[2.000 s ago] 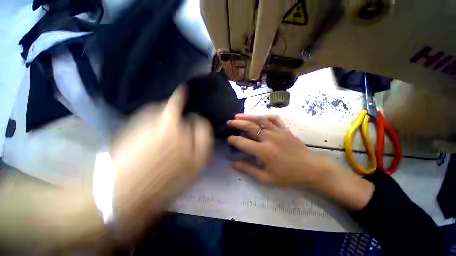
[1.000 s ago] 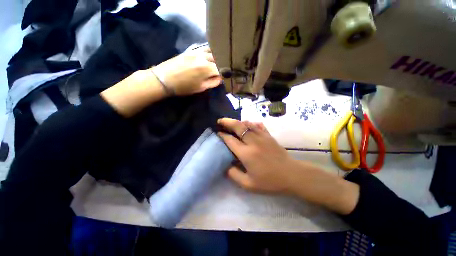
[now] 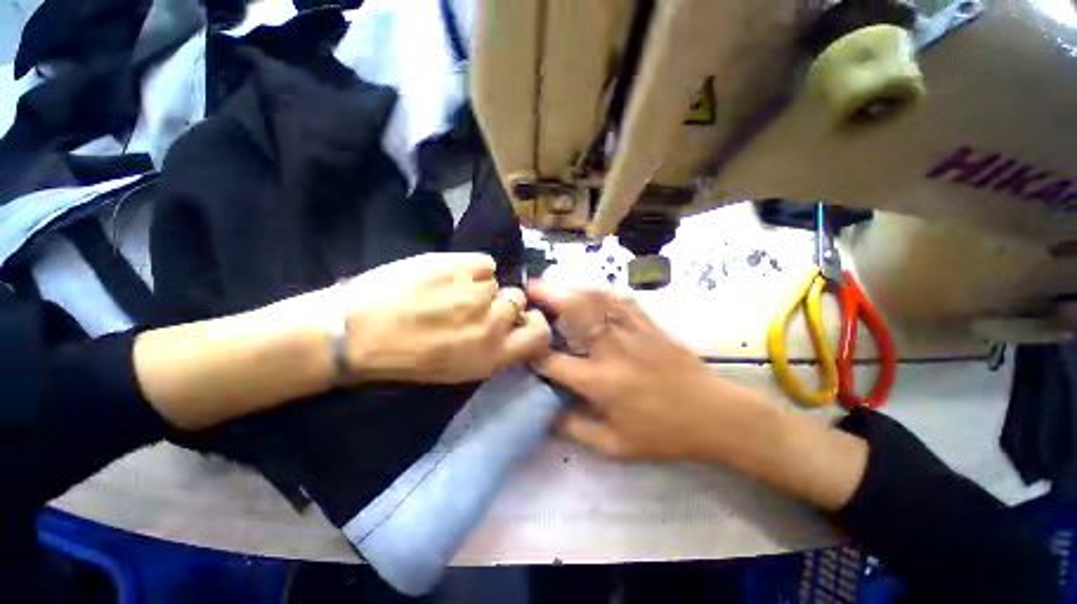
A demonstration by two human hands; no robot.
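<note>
The black garment piece (image 3: 295, 201) lies heaped left of the needle, with a grey-blue piece (image 3: 455, 478) along its lower right edge, marked by a dark stitched line. My left hand (image 3: 437, 316) lies on the black cloth, its fingers bunched and pinching the edge just in front of the presser foot (image 3: 534, 257). My right hand (image 3: 632, 375) meets it there, thumb and fingers gripping the same edge by the grey-blue part. The fingertips partly hide the cloth between them. The needle cannot be made out clearly.
The sewing machine head (image 3: 756, 142) stands over the upper right. Scissors (image 3: 833, 325) with yellow and red-orange handles lie right of my right hand. A knurled knob (image 3: 648, 273) and dark specks are on the bed. Black pieces (image 3: 1039, 413) lie far right. Blue crates (image 3: 154, 564) show below the table.
My left hand has come down from beside the machine head to meet my right hand at the cloth edge. The grey-blue piece lies slightly lower. The black cloth has shifted left at the top.
</note>
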